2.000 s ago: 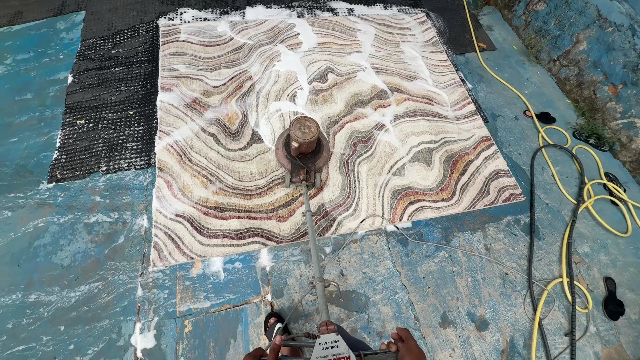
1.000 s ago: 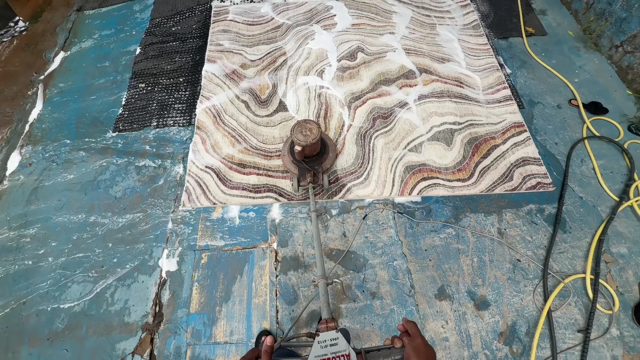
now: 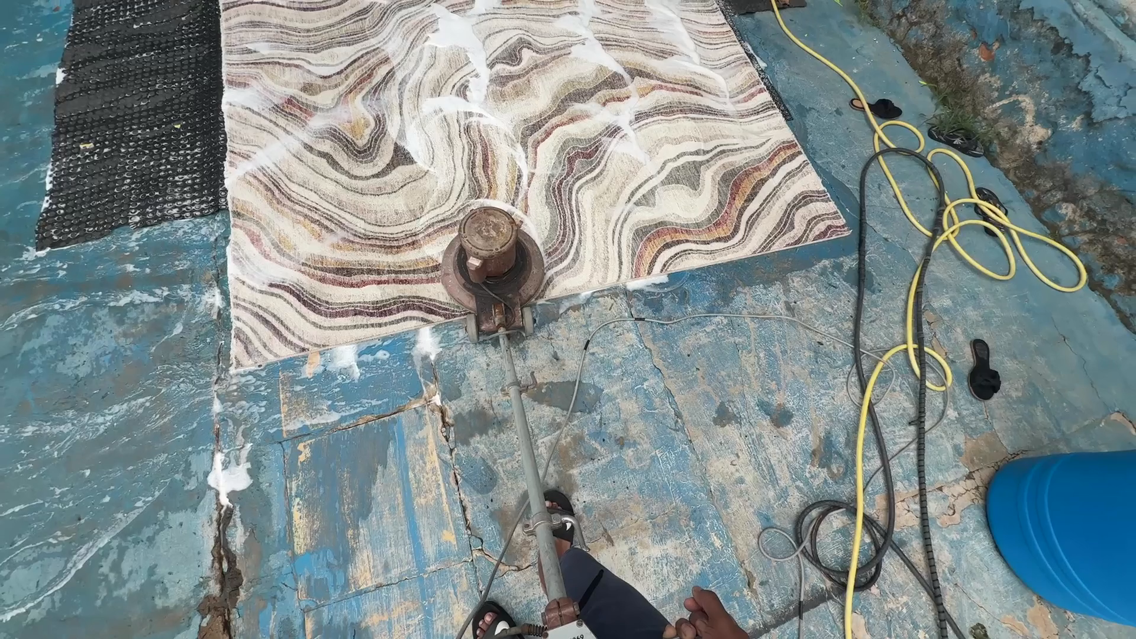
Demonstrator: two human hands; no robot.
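A rotary floor scrubbing machine (image 3: 490,257) with a rusty round motor stands on the near edge of a wavy-patterned rug (image 3: 568,177), its wheels at the rug's border. White foam (image 3: 461,40) lies in streaks over the rug. The machine's long metal handle pole (image 3: 524,435) runs down to the bottom edge, where part of its white handle box (image 3: 568,632) shows. My right hand (image 3: 706,614) is closed around the handle grip at the bottom, partly cut off by the frame. My left hand is out of view.
A yellow hose (image 3: 865,417) and black hose (image 3: 861,293) loop at the right beside a blue plastic barrel (image 3: 1065,532) and loose black sandals (image 3: 982,371). A thin cable (image 3: 581,364) crosses the cracked blue floor. A black mesh mat (image 3: 133,124) lies at the left.
The machine has moved from farther in on the rug to its near edge. My left hand, seen on the handle earlier, has gone out of view. The view has shifted to the right.
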